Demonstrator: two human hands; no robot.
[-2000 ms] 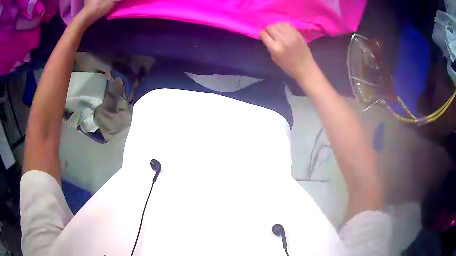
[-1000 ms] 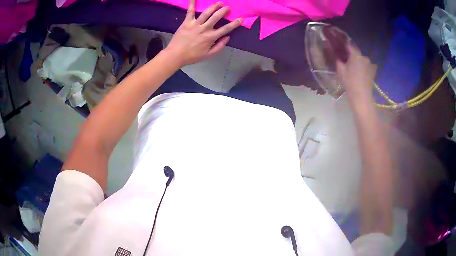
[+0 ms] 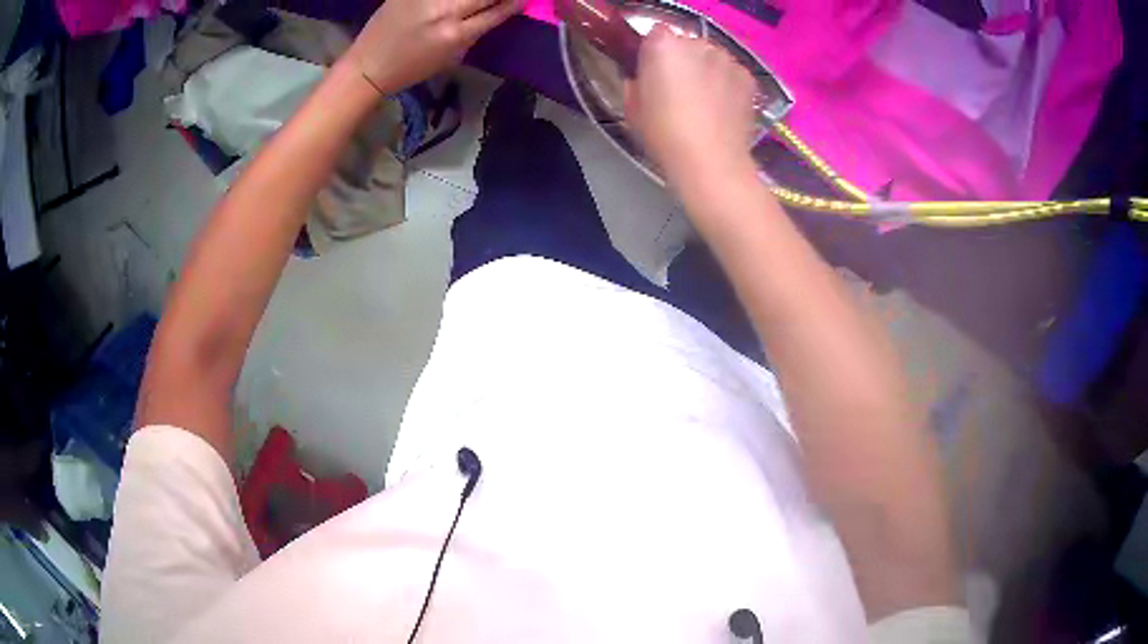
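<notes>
The bright pink garment piece [image 3: 925, 126] lies on the dark table cover at the top, cut off by the picture's edge. The silver steam iron [image 3: 592, 78] is over its near edge, pointing up and left. My right hand [image 3: 696, 94] is closed around the iron's reddish-brown handle [image 3: 602, 25]. My left hand [image 3: 422, 38] is at the top edge, left of the iron, with its fingertips by the pink fabric; whether they pinch it cannot be told. Yellow hose and cord [image 3: 982, 211] run right from the iron's rear.
A blue cloth [image 3: 1093, 308] hangs at the right. Crumpled white and brown cloths [image 3: 271, 107] lie at the upper left beyond my left forearm. A red stool or crate [image 3: 290, 491] stands on the floor at lower left. More pink fabric [image 3: 107, 13] is at the top left.
My right hand has brought the iron left from the table's right side onto the pink fabric, and the hose has followed. My left hand has moved left and up. The view has shifted to the right.
</notes>
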